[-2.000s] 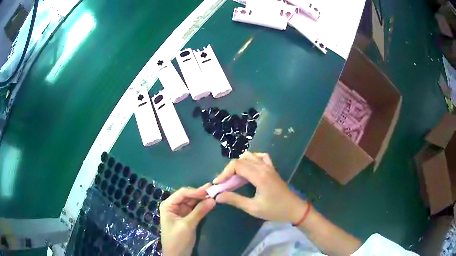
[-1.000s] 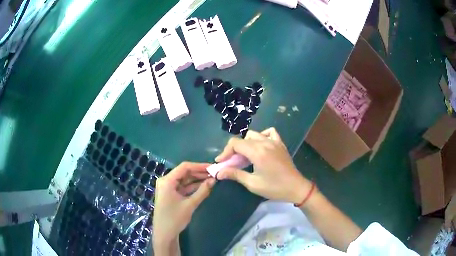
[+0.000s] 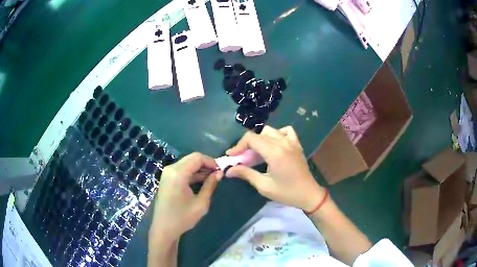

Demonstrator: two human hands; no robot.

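Note:
My right hand holds a pale pink housing near the front of the bench, its notched end pointing left. A black part shows at the lower edge of that end, by my right thumb. My left hand is at the notched end with its thumb and fingers pinched together; whether they grip a small part or the housing's tip cannot be told. A heap of glossy black oval inserts lies just beyond my hands. Several finished-looking housings lie beyond at the upper left, with black ovals or cross-shaped dark marks.
A sheet of black parts, partly under clear crinkled film, lies at left. A white sheet with pink housings is at upper right. An open carton with small pink parts stands right; another carton is beyond.
The view has shifted, so the bench items sit higher in the picture and more of the film-covered sheet shows. Both hands stay together at the housing's notched end.

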